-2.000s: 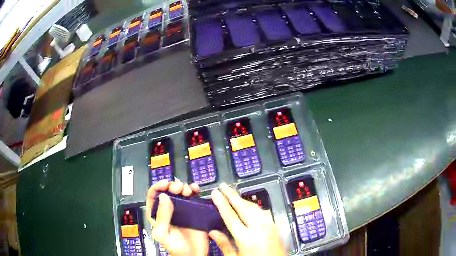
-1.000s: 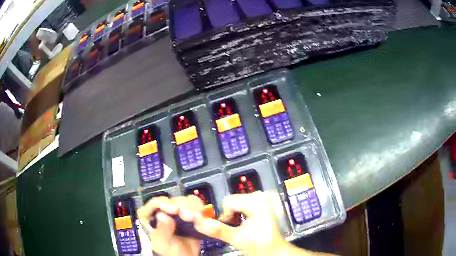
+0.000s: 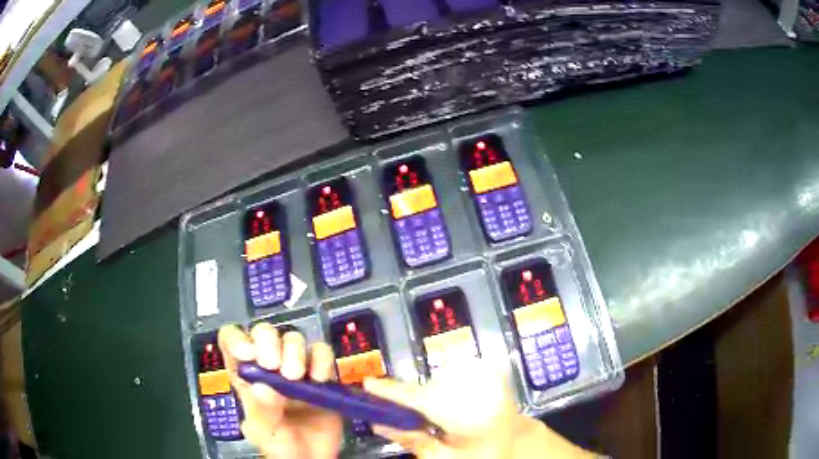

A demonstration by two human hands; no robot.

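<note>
A dark purple handset [image 3: 337, 400], seen edge-on, is held between my two hands above the front row of the clear tray [image 3: 588, 291]. My left hand [image 3: 283, 385] has its fingers curled around the handset's left end. My right hand [image 3: 462, 403] holds its right end, with the thumb along it. Keypad phones with orange bands, such as the back-right one [image 3: 496, 190], lie face up in the tray pockets. The back-left pocket holds no phone, only a white label [image 3: 206, 289]. My hands hide part of the front row.
The black tray stack [image 3: 512, 76] with purple covers stands behind the clear tray. Another clear tray of phones [image 3: 193, 58] lies at the back left, beyond a dark mat [image 3: 224, 134]. Brown cardboard [image 3: 67, 193] lies at the left edge. The green bench top [image 3: 682, 188] curves away at right.
The handset has turned from its broad flat side showing to edge-on, still between both hands. The clear tray and the black stack sit higher in the picture as the view has shifted.
</note>
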